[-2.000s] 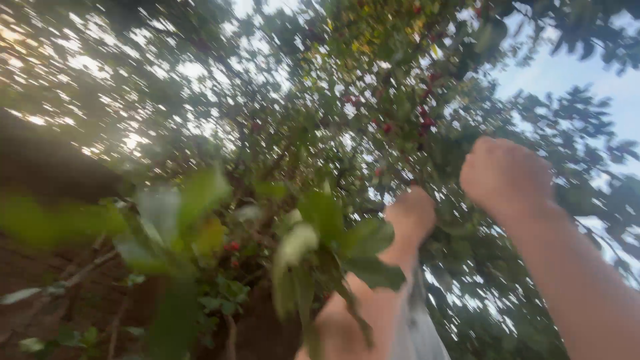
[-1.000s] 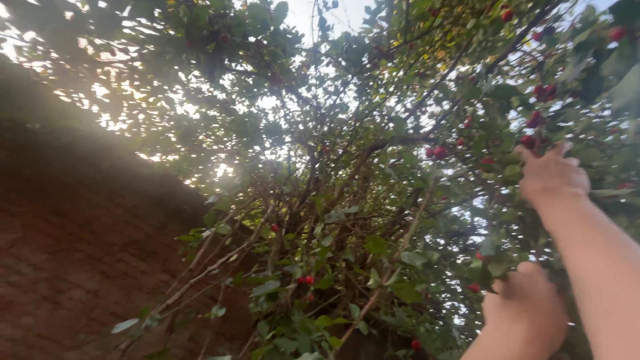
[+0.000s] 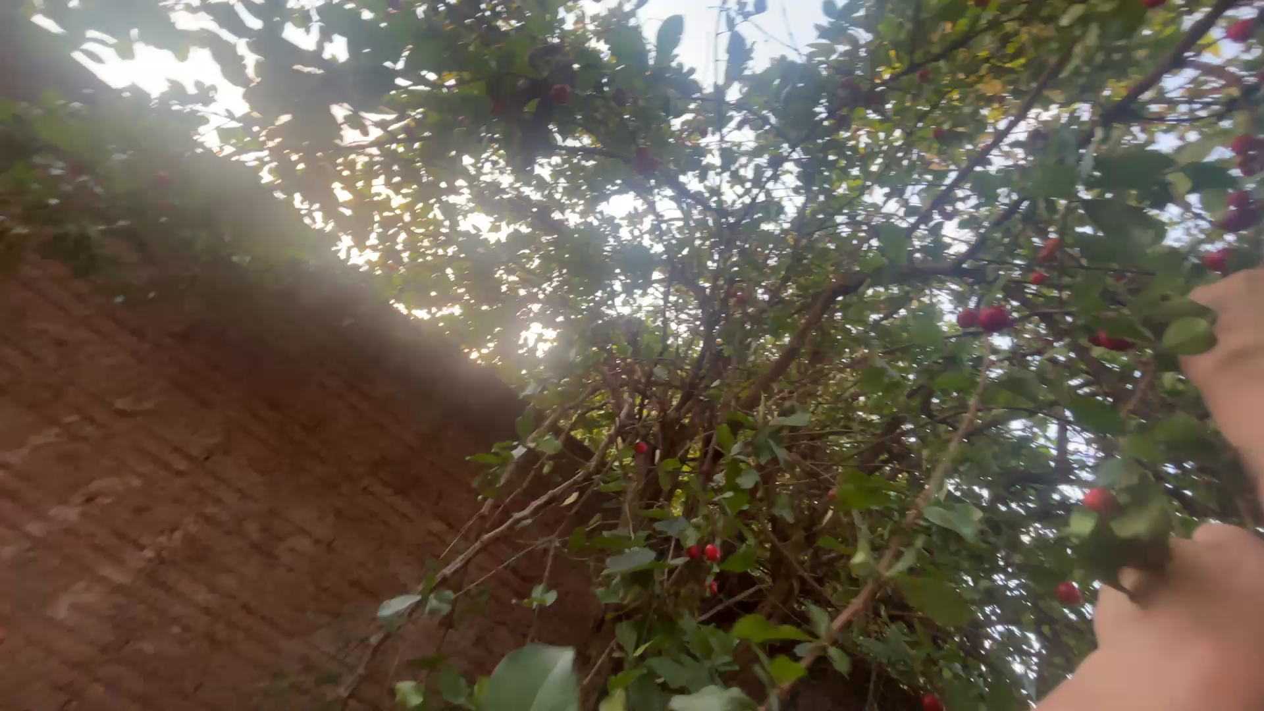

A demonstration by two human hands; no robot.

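Red berries [image 3: 993,318] hang in small clusters on a leafy tree. At the right edge, partly cut off by the frame, my right hand [image 3: 1229,336] reaches up among the leaves, just below a berry cluster [image 3: 1238,212]; its fingers are hidden. Lower down, my left hand [image 3: 1175,602] is at a leafy twig [image 3: 1136,523], near a red berry [image 3: 1099,500] and another berry [image 3: 1066,592]. Its fingers are bent and blurred, and whether they grip the twig does not show.
A reddish brick wall [image 3: 197,494] slopes across the left side. Thin bare branches [image 3: 523,509] stick out before it. A thicker branch [image 3: 815,316] runs up to the right, and a large leaf [image 3: 533,679] stands at the bottom. Bright sky shows through the foliage.
The view has swung since the first frame, bringing the brick wall in more. Since one second ago, my right hand, then with spread fingers by the berries, has shifted toward the right edge.
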